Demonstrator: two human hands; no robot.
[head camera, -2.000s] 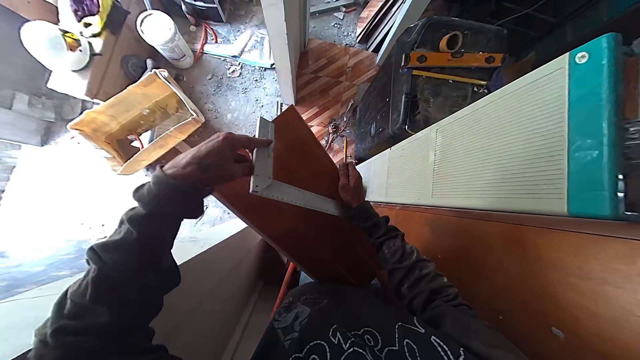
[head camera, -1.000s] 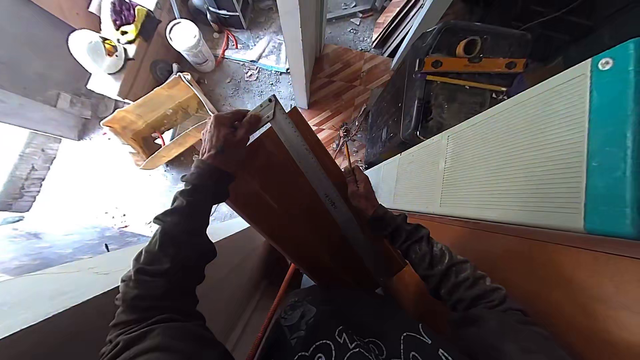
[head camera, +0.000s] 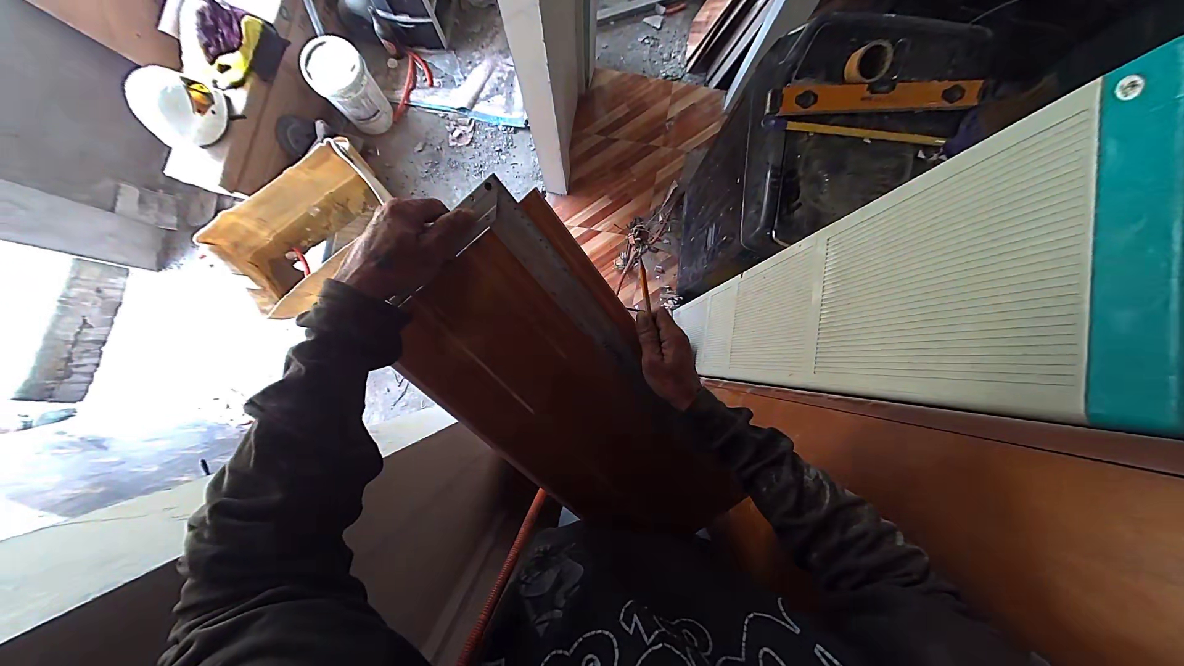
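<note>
A reddish-brown wooden board (head camera: 546, 398) slants across the middle in front of my torso. A metal carpenter's square (head camera: 564, 287) lies on it, its long blade running along the board near the right edge. My left hand (head camera: 407, 242) grips the short arm of the square at the board's upper end. In my right hand (head camera: 666, 356), beside the board's right edge, a pencil (head camera: 645, 285) points up and away from me. The lower end of the blade is dark and hard to make out.
At right lies a cream and teal ribbed panel (head camera: 953, 259) on a brown wooden surface (head camera: 925, 490). Beyond are a black case (head camera: 832, 185) with an orange spirit level (head camera: 883, 96) and a tape roll (head camera: 869, 62). At left stand a torn cardboard box (head camera: 296, 217), a white bucket (head camera: 347, 83) and a white helmet (head camera: 176, 104).
The square has turned: two seconds ago one arm lay across the board, and now the long blade runs along its length. My left hand has stayed at the board's upper end.
</note>
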